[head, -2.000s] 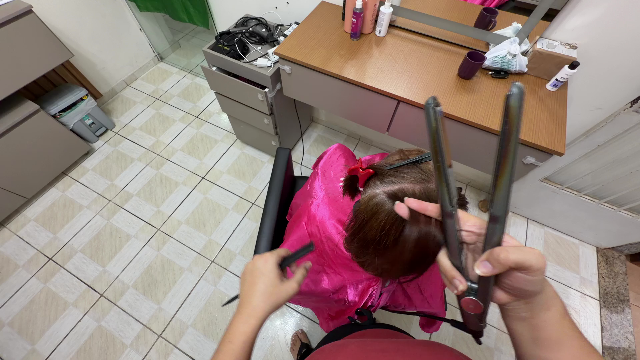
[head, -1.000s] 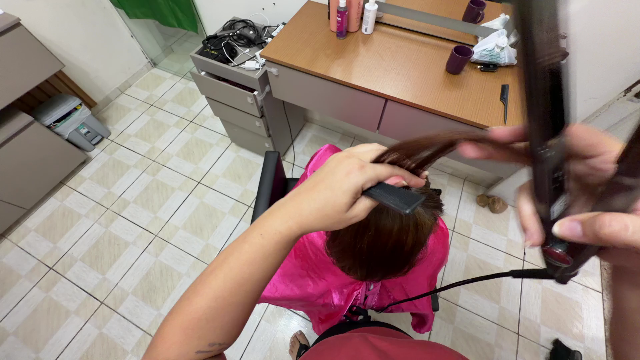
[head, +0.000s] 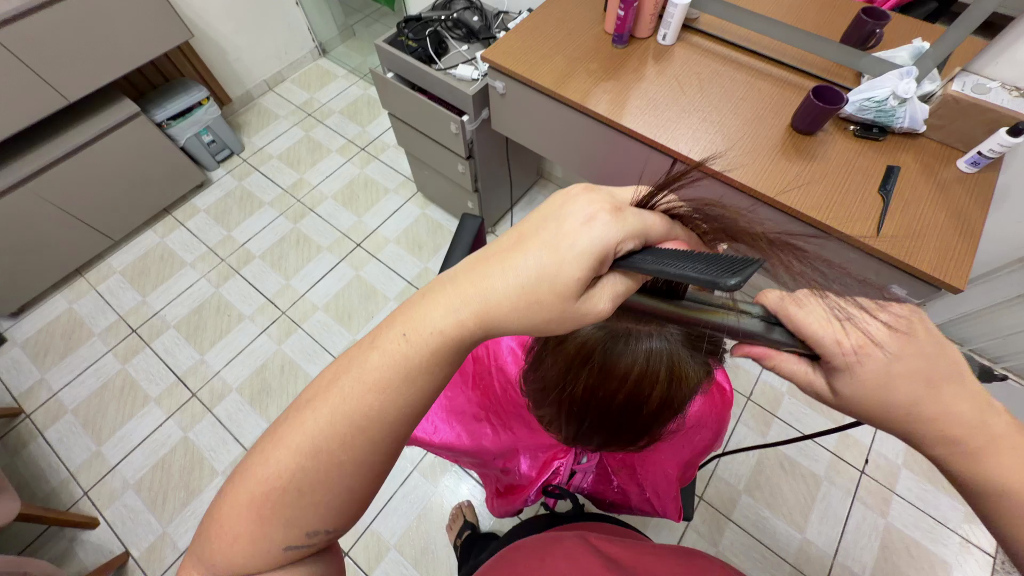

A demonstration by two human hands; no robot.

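Observation:
A seated person with brown hair (head: pixel 620 392) wears a glossy pink cape (head: pixel 496 400). My left hand (head: pixel 592 256) grips a black comb (head: pixel 696 267), its teeth facing up, and a lifted section of hair (head: pixel 712 216) passes by its fingers. On the right, my right hand (head: pixel 864 352) is closed around a dark hair straightener (head: pixel 720 318), whose plates lie just below the comb near the roots. Whether hair is between the plates is partly hidden by the comb and my left hand. Loose hair ends fan over my right hand.
A wooden counter (head: pixel 640 88) ahead holds a purple mug (head: pixel 818 109), a plastic bag (head: pixel 888 100), a tail comb (head: pixel 886 196) and bottles. Cables (head: pixel 448 32) fill the top of a drawer unit (head: pixel 436 120). The straightener's black cord (head: pixel 784 442) runs right. A chair armrest (head: pixel 462 240) stands left.
The straightener has come down from the right to the hair close to the head, and it has closed. My left hand, low at the left two seconds ago, is above the head with the comb.

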